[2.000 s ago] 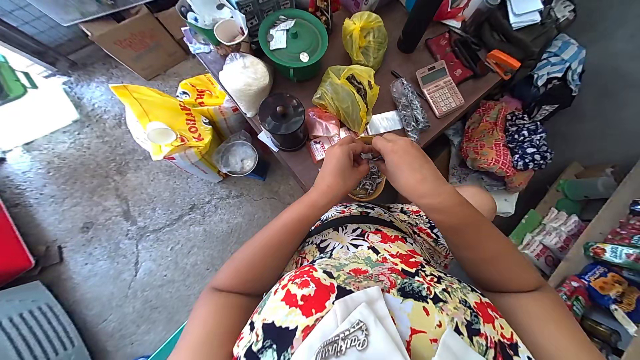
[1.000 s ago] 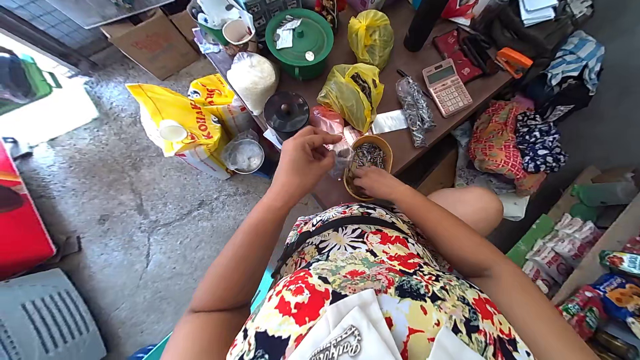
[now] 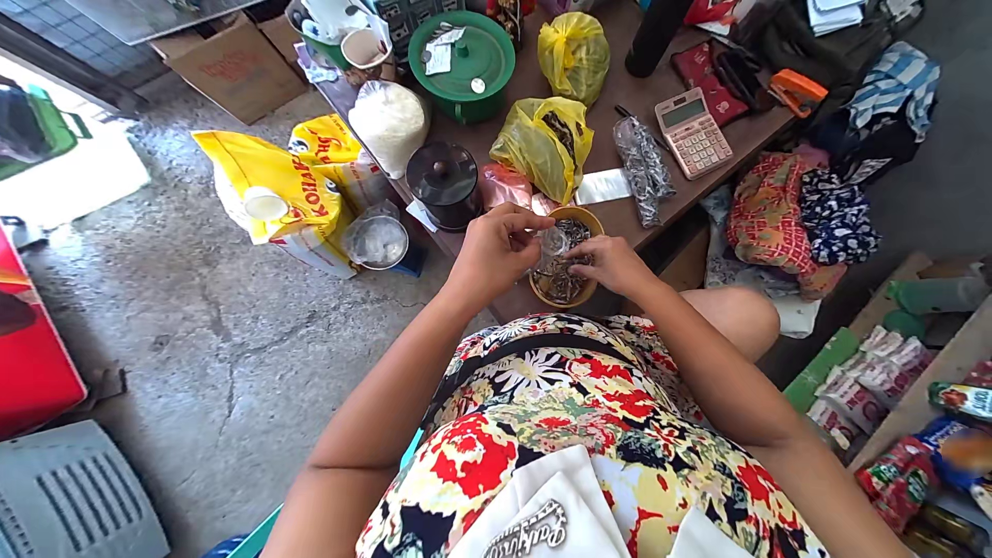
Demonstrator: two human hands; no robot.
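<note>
A round yellow bowl (image 3: 587, 293) of small dried pieces, perhaps dried fish, sits close to my lap at the table edge. My left hand (image 3: 504, 252) is at its left rim, thumb and fingers pinching a small clear plastic bag (image 3: 553, 242) that hangs over the bowl. My right hand (image 3: 612, 267) reaches in from the right, its fingertips at the dried pieces beside the bag; whether they grip any is unclear. Behind the bowl lie a yellow plastic bag (image 3: 542, 147) with dark contents and a long clear bag of similar dried pieces (image 3: 643, 170).
A dark lidded jar (image 3: 442, 184) stands left of the bowl, near a green lidded pot (image 3: 462, 70) and a bag of white grains (image 3: 389, 128). A pink calculator (image 3: 693, 133) and an orange stapler (image 3: 798, 93) are at right. Yellow sacks (image 3: 287, 190) stand on the floor.
Two seconds ago both hands were together over the bowl. One second ago they were apart, the right in the bowl; now the left is lower, beside the right at the bowl.
</note>
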